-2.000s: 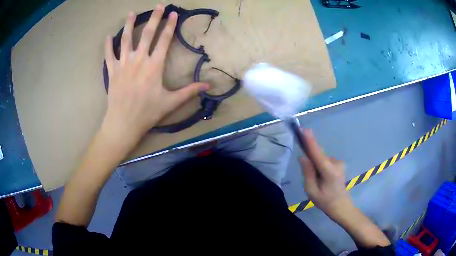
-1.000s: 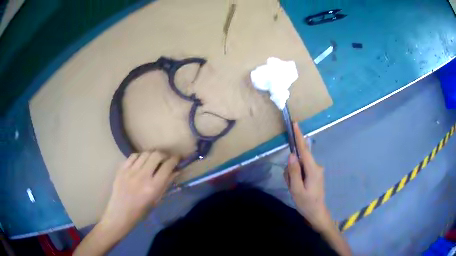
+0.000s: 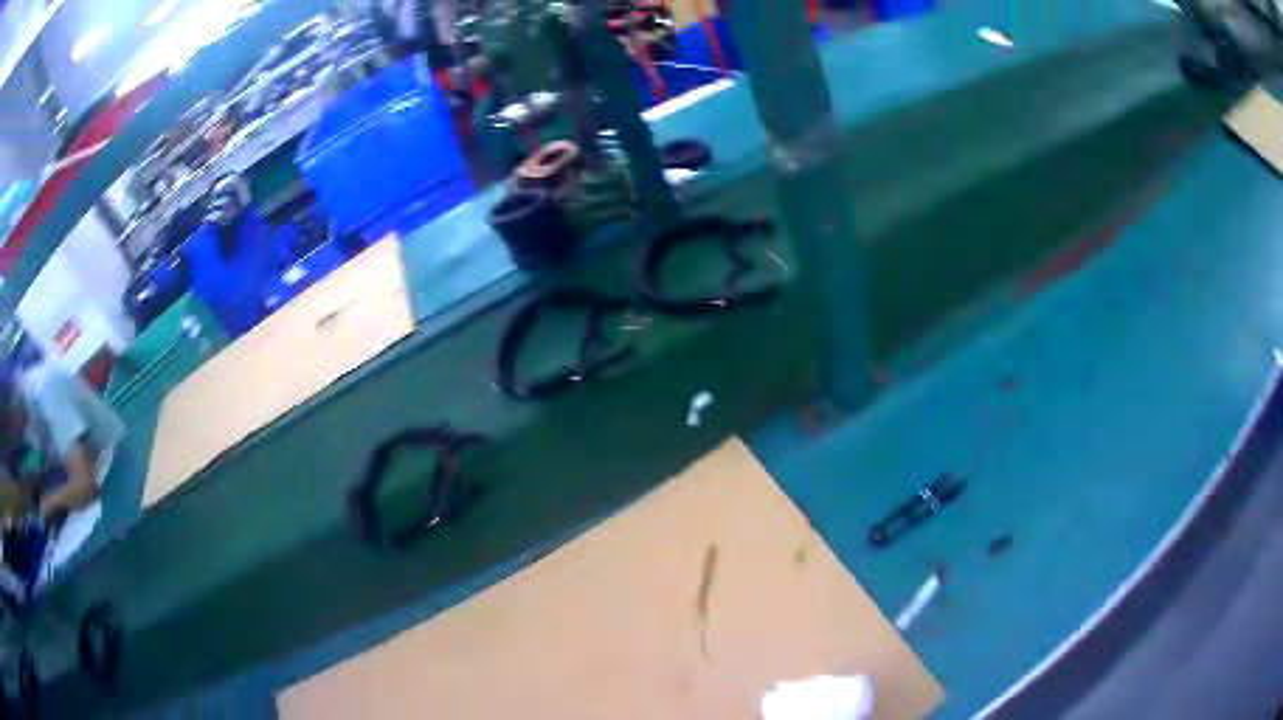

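Neither of my hands is in the picture. The white puffy wand head [image 3: 816, 698] shows at the bottom edge, over the tan cardboard mat [image 3: 619, 605]; its handle is out of view. Several black headband assemblies lie on the dark green conveyor belt: one at left [image 3: 411, 485], one in the middle [image 3: 563, 342] and one further back [image 3: 711, 265]. The assembly from the mat is not in view. The picture is blurred.
Black thread snips [image 3: 917, 511] and a white scrap [image 3: 917, 602] lie on the blue-green bench. A green post [image 3: 830, 239] stands beyond it. Across the belt are another cardboard sheet [image 3: 282, 366], blue bins [image 3: 387, 155], tape-like rolls [image 3: 532, 225] and a person [image 3: 71, 429] at far left.
The view has swung up from the mat to the belt and the far side. Both hands and the assembly on the mat have left the picture; the wand head is now at the bottom edge.
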